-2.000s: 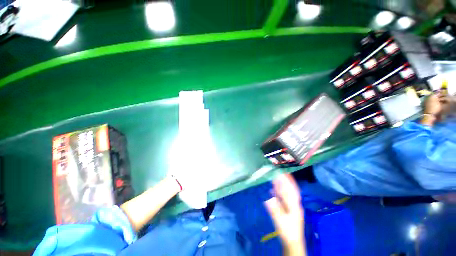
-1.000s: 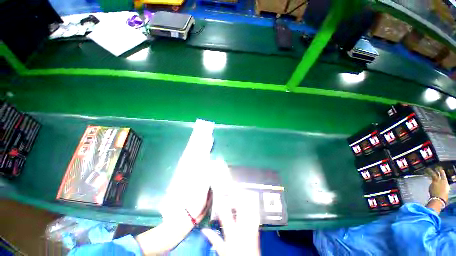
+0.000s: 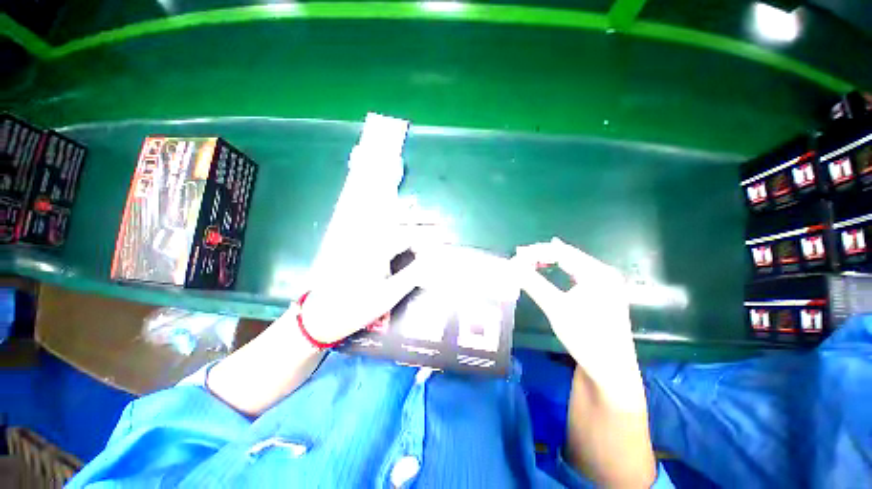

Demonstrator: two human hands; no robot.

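Observation:
A black retail box point(image 3: 488, 360) lies at the bench's front edge against my body, its dark end with white-framed pictures facing me. Glare washes out its upper part. My left hand point(image 3: 359, 287), with a red bracelet, holds the box at its left and upper side; its fingertips are lost in glare. My right hand point(image 3: 588, 301) is at the box's upper right corner, thumb and forefinger tips close together. I cannot tell if a small seal is between them. A bright white label strip point(image 3: 376, 167) lies on the green bench beyond my left hand.
Another retail box point(image 3: 167, 215) lies at left, with black boxes point(image 3: 57, 186) stacked at the far left. Boxes point(image 3: 784, 248) are stacked at right beside a co-worker's blue sleeve point(image 3: 765, 392). A brown carton point(image 3: 105, 339) with clear plastic is below the bench edge at left.
The box, earlier off to the right, is now in front of me with its end toward my body. My right hand has moved to its upper right corner. The view has tilted down.

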